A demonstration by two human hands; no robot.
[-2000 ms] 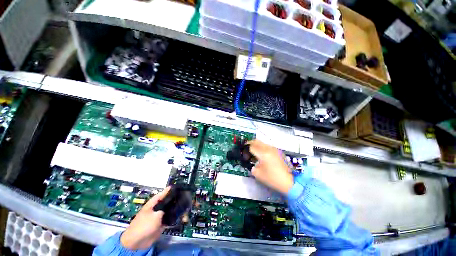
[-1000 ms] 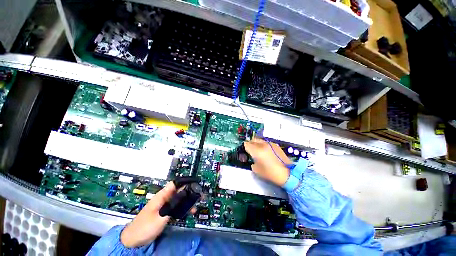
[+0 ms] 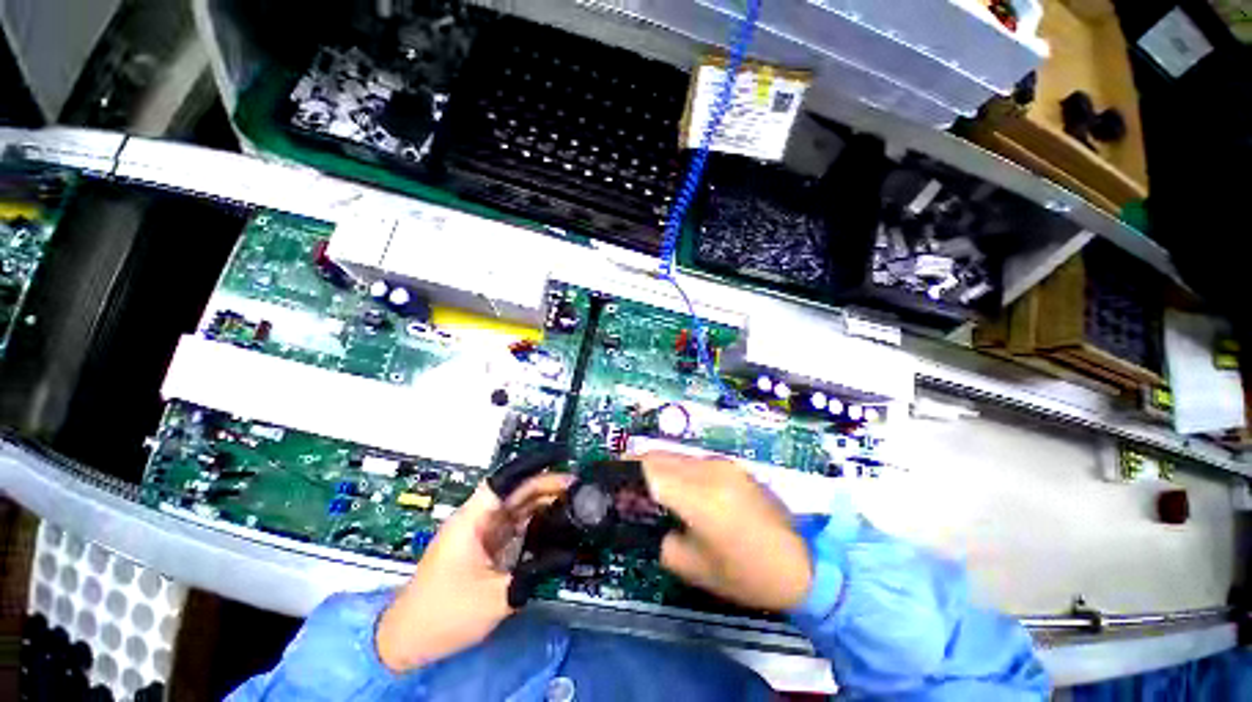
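Observation:
My left hand (image 3: 460,569), with black sleeves on its fingertips, is curled around dark cylindrical capacitors (image 3: 590,505) above the near part of the right green board (image 3: 639,359). One round greyish end shows. My right hand (image 3: 728,532) reaches in from the right, its fingertips at the same dark parts; its grip is blurred and partly hidden. A round capacitor end (image 3: 673,418) shows on the right board, just beyond my right hand. The left green board (image 3: 295,480) lies beside it with a long white-silver heatsink (image 3: 330,401).
Behind the rail stand black bins of metallic parts (image 3: 934,254) and small leaded parts (image 3: 762,226), and a black tray (image 3: 563,130). A coiled blue cord (image 3: 687,192) hangs down to the right board. A white tray with round holes (image 3: 103,603) is at near left.
My right hand has moved back from the right board to the parts at my left hand. A round capacitor end now shows where it was. The view has shifted slightly.

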